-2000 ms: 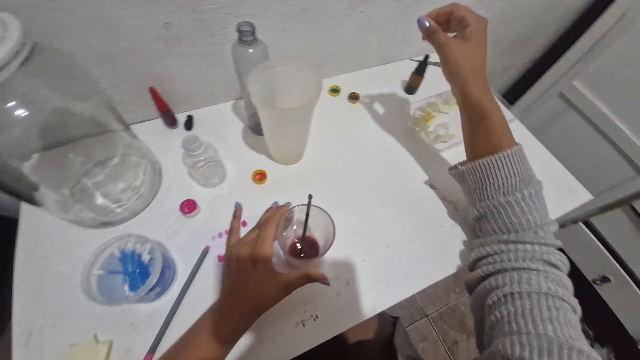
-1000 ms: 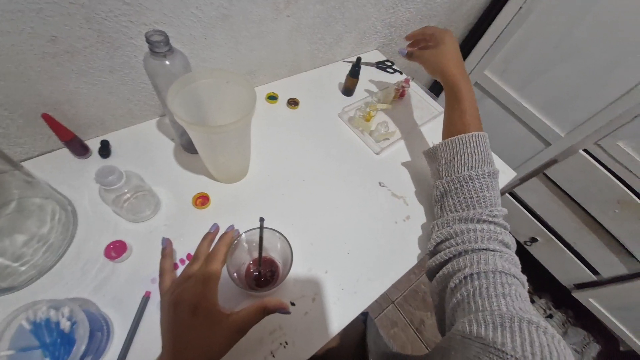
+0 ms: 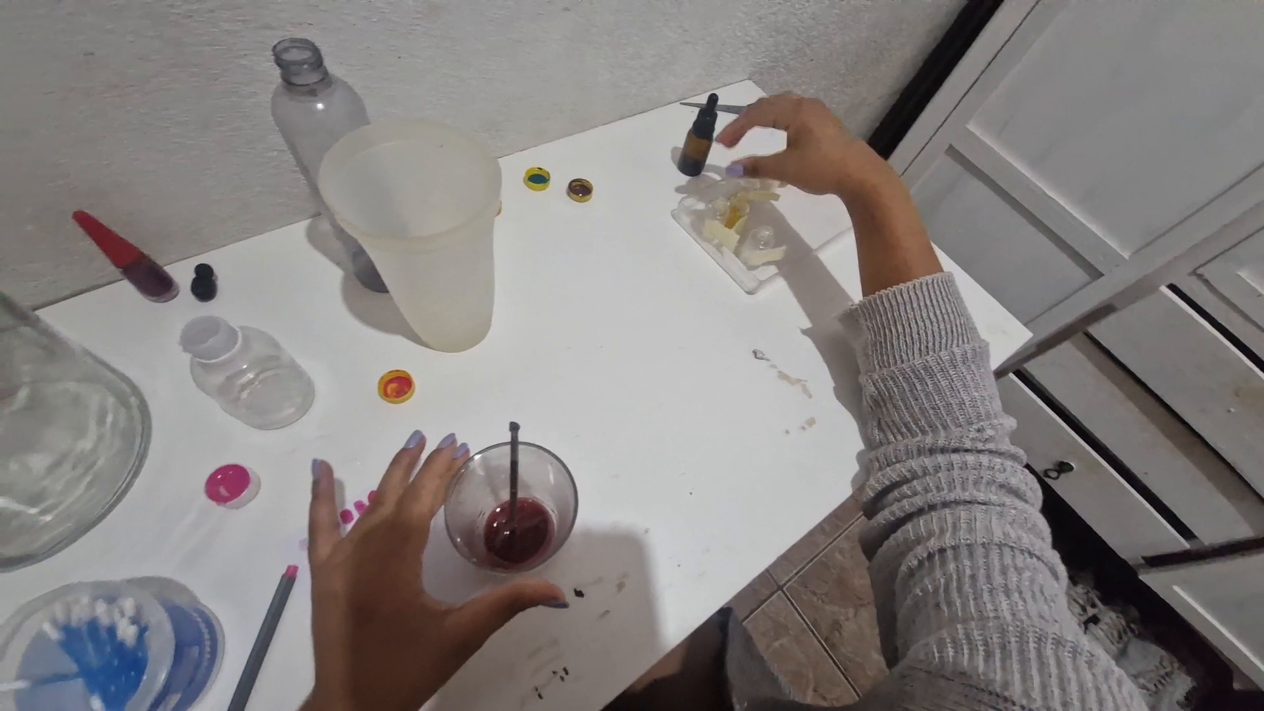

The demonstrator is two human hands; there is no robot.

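Observation:
My left hand (image 3: 395, 563) rests on the white table with fingers spread around the left side of a clear glass (image 3: 474, 504). The glass holds a little dark red liquid (image 3: 528, 538) and a thin dark stick (image 3: 513, 464) standing in it. My right hand (image 3: 800, 148) hovers at the back right, fingers apart, just right of an amber dropper bottle (image 3: 697, 143) with a black top. Below that hand lies a clear tray (image 3: 746, 281) with pale yellowish pieces (image 3: 726, 232). Scissors (image 3: 731, 107), partly hidden, lie behind the hand.
A frosted plastic cup (image 3: 425, 237) stands before a grey transparent bottle (image 3: 316, 128). Leftward are a small clear bottle (image 3: 257, 380), a red tube (image 3: 118, 252), a large glass jar (image 3: 59, 444), a tub of cotton swabs (image 3: 99, 642) and a pencil (image 3: 262, 642). Small yellow-rimmed caps (image 3: 396, 386) are scattered about.
My right hand was raised with fingers pinched; it is now lower and spread beside the dropper bottle. My left hand stays by the glass. The view has shifted to the right.

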